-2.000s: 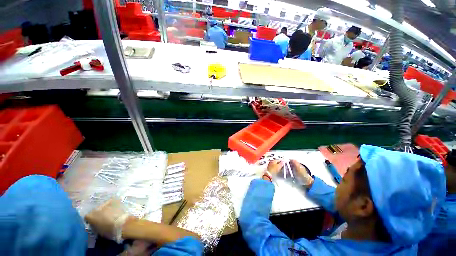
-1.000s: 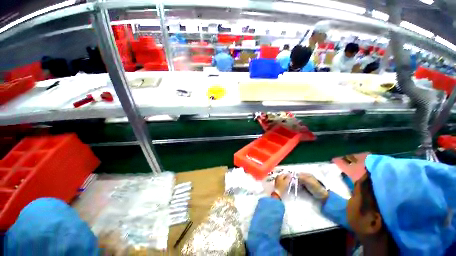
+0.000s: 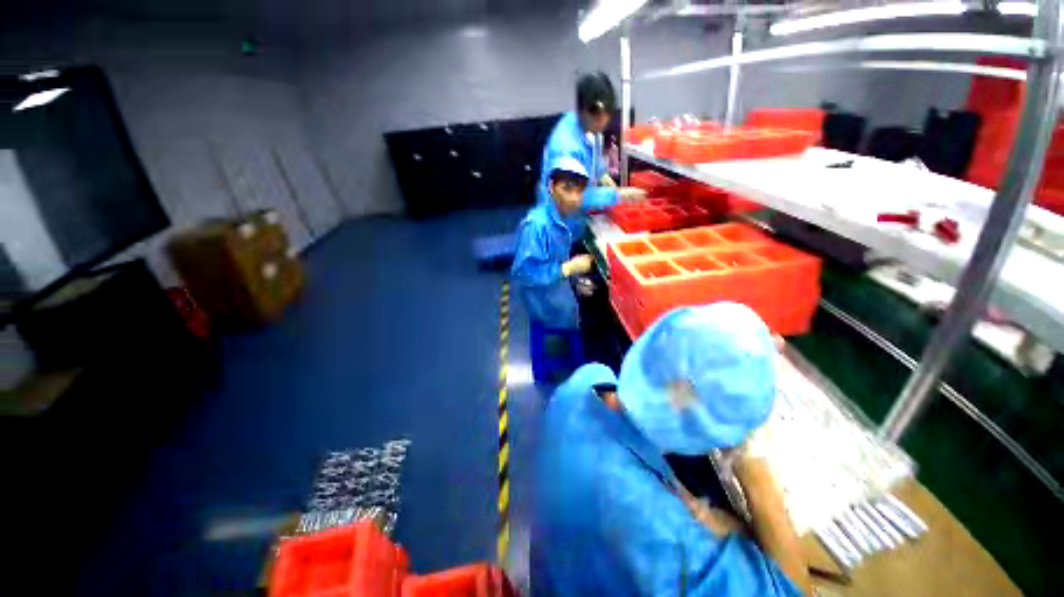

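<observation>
Neither of my hands is in the picture. Nearest in front, a person in a blue cap and smock (image 3: 653,490) bends over the bench, one forearm reaching over the work. Clear plastic sheeting (image 3: 834,461) with slim bright parts lies on the bench beside this person. A row of slim silver parts (image 3: 869,531) lies at its near edge, by the brown cardboard sheet (image 3: 963,560). The view is blurred, so single parts are hard to tell.
Stacked orange-red compartment trays (image 3: 718,280) stand on the bench beyond the person. Two more people stand farther along. A metal post (image 3: 986,257) rises at right below the white shelf. Orange-red bins (image 3: 338,560) and dark crates (image 3: 111,338) are at left. Yellow-black tape (image 3: 503,420) marks the blue floor.
The view has swung left, to the aisle and the bench's left end. The right-hand worker and the tray on the conveyor have left the picture. The near worker now shows more fully.
</observation>
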